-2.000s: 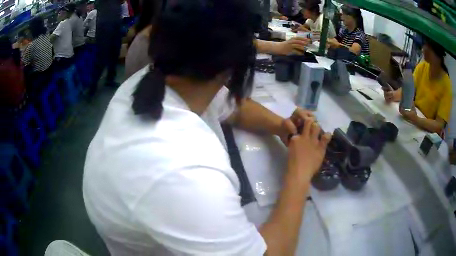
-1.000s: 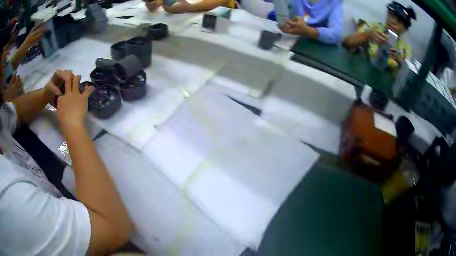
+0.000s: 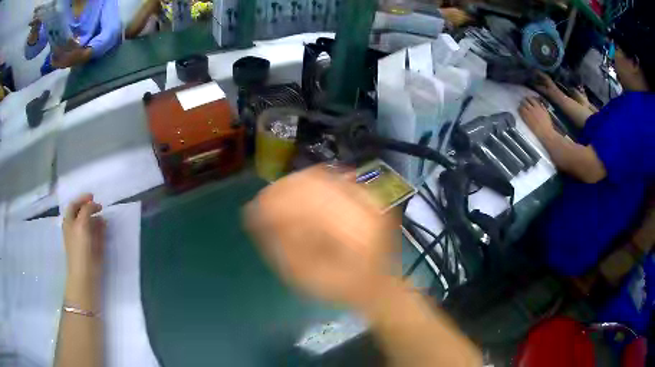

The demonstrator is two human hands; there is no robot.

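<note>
My left hand (image 3: 85,218), with a thin bracelet at the wrist, is at the left over the white sheets (image 3: 111,168). Its fingers are partly bent and nothing shows in it. My right hand (image 3: 323,233) is strongly blurred over the green bench top (image 3: 205,287); whether it holds anything cannot be told. Beyond the hands stand a reddish-brown box (image 3: 194,136) with white paper on top, a yellow container (image 3: 276,147) and a black station with a yellow label (image 3: 388,188).
Black cables (image 3: 438,251) hang right of the station. Open pale cartons (image 3: 413,107) stand behind it, and dark grey fans (image 3: 503,147) lie to their right. A green post (image 3: 353,57) rises at the back. A person in blue works at the right, near a red round chair (image 3: 556,344).
The view has swung right. The neighbour in white and the black round pieces have left the picture. Both my hands, the cartons and the person in blue have come into view.
</note>
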